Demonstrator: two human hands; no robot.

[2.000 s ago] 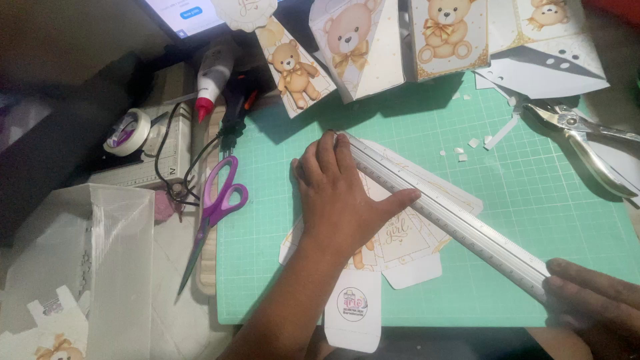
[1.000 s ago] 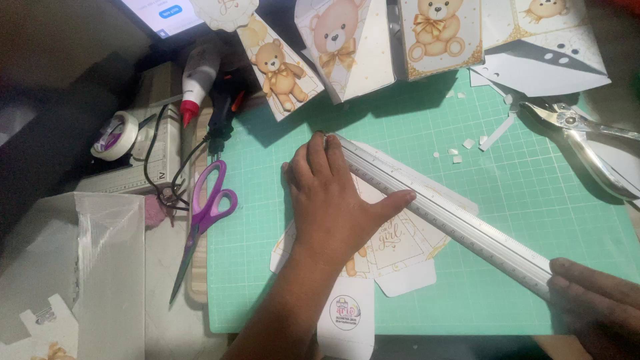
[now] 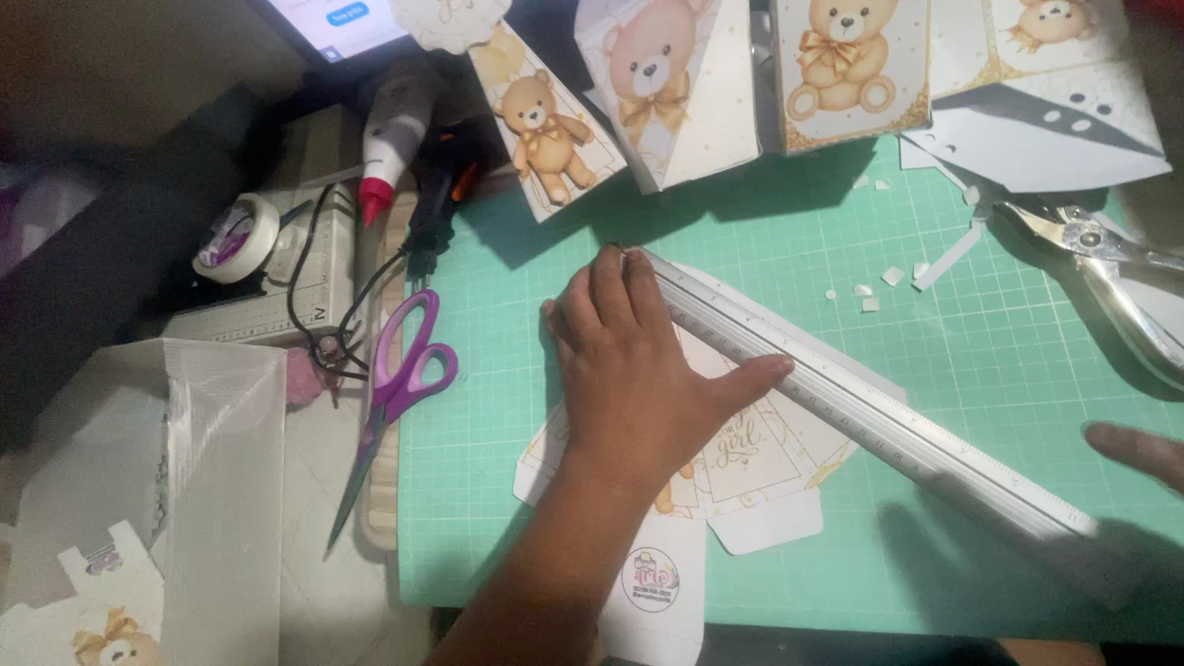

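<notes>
My left hand (image 3: 629, 370) presses on the upper left end of a metal scale ruler (image 3: 860, 407), its thumb on the ruler's edge and its fingers spread. The ruler slants down to the right across a printed card box blank (image 3: 758, 462) with cut flaps, which lies on a green cutting mat (image 3: 481, 518). Part of the blank is hidden under the ruler and my left hand and forearm. At the right edge, only a finger of my right hand (image 3: 1138, 453) shows, off the ruler; the rest is out of view.
Purple-handled scissors (image 3: 398, 388) lie over the mat's left edge, beside a black cable and a glue bottle (image 3: 393, 139). Finished bear-print boxes (image 3: 856, 74) stand at the back. A metal hole punch (image 3: 1091, 250) and paper scraps (image 3: 893, 276) lie right. A clear plastic box (image 3: 222, 462) sits left.
My right hand has let go of the ruler's lower right end and moved right, partly out of view. My left hand stays on the ruler.
</notes>
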